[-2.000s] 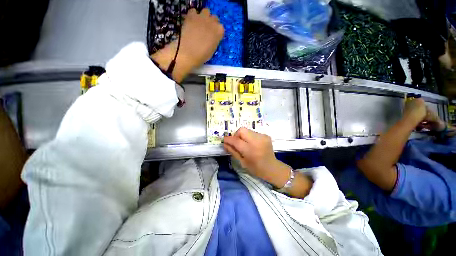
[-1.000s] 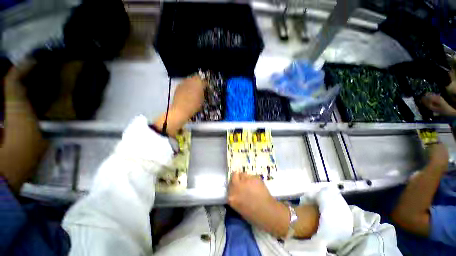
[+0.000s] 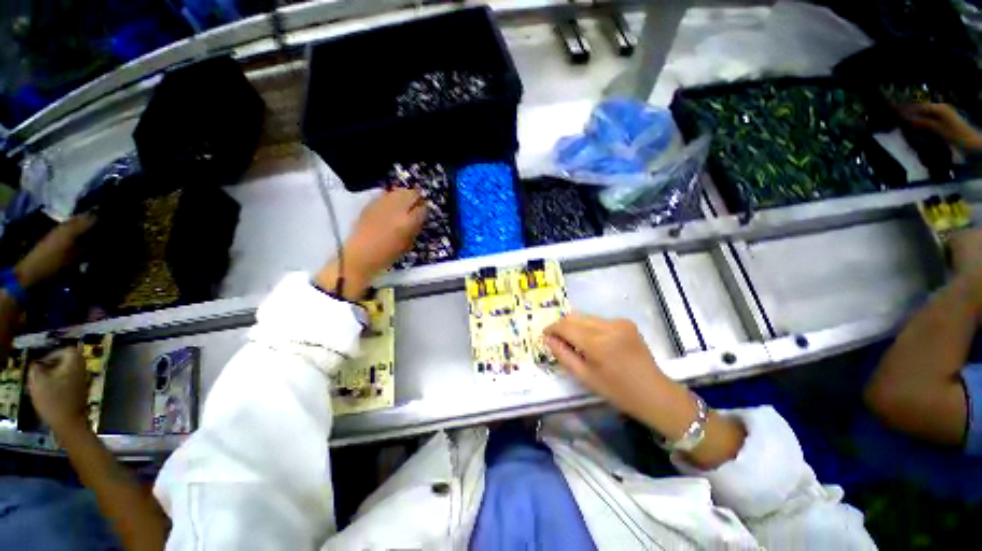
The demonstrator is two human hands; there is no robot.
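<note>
A pale yellow PCB panel (image 3: 517,323) of two halves lies in the conveyor track before me, yellow and black parts along its far edge. My right hand (image 3: 590,347) is at the panel's near right part, fingertips bunched together; whether they hold a part is too small to tell. My left hand (image 3: 384,229) is at the left edge of the bin of black-and-silver components (image 3: 433,221), fingers curled; their grip cannot be made out. A second board (image 3: 372,371) lies left of the panel, partly hidden by my left sleeve. The bin of blue components (image 3: 489,210) stands beyond the panel.
The front conveyor rail (image 3: 463,414) runs along my side. Beyond the track are a bin of dark components (image 3: 560,212), plastic bags (image 3: 630,145), a wide tray of green components (image 3: 786,140) and a large black bin (image 3: 409,102). Neighbours' arms reach in at both sides.
The view has shifted and tilted. My right hand has moved from the panel's near left part to its right half. My left hand stays by the black-and-silver components; the second board is more exposed.
</note>
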